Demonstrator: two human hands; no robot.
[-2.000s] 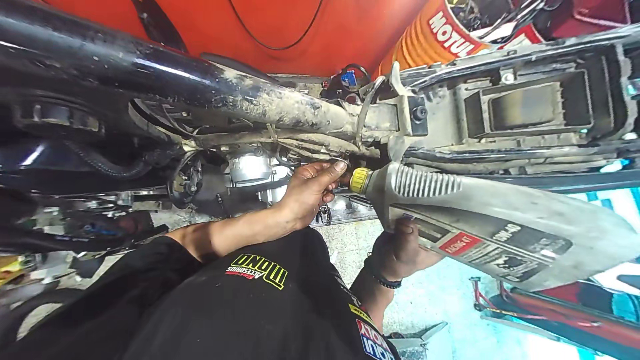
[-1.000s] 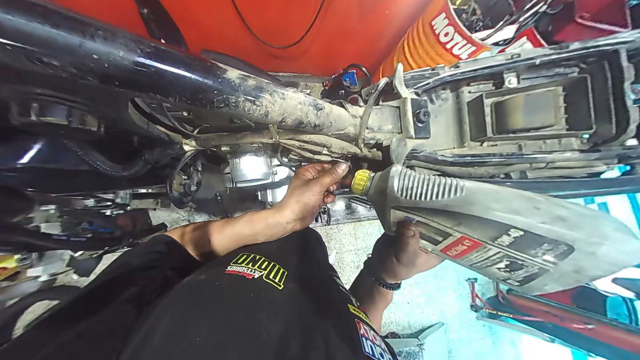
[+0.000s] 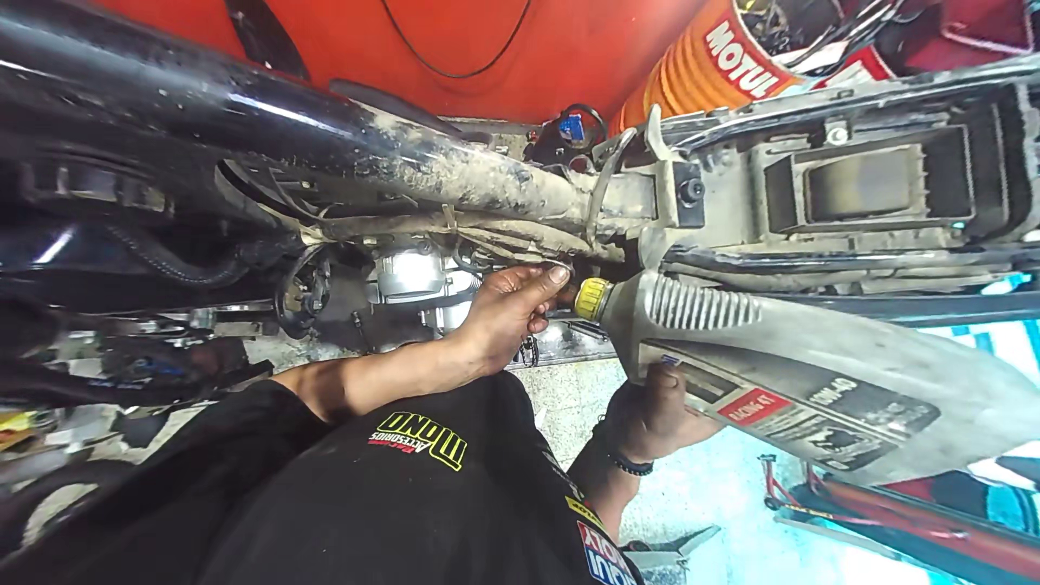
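Observation:
A grey plastic motor oil bottle point(image 3: 796, 366) with a yellow neck collar point(image 3: 593, 299) lies tilted on its side beside the motorcycle frame. My right hand point(image 3: 666, 418) supports it from below, thumb over the label. Just left of the bottle's mouth, my left hand point(image 3: 520, 313) pinches something small and thin near the dirty cables point(image 3: 504, 236); what it is cannot be made out. Above both hands runs the muddy black frame tube point(image 3: 390, 154). A silver engine part point(image 3: 410, 275) shows to the left of my left hand. The bottle's mouth is partly hidden by dark parts.
The open rear frame with a rectangular airbox opening point(image 3: 861, 185) lies at the right. Behind it stands an orange drum point(image 3: 691, 69) holding assorted items. A red panel point(image 3: 455, 49) fills the top. A red metal stand point(image 3: 877, 512) is on the floor at the lower right.

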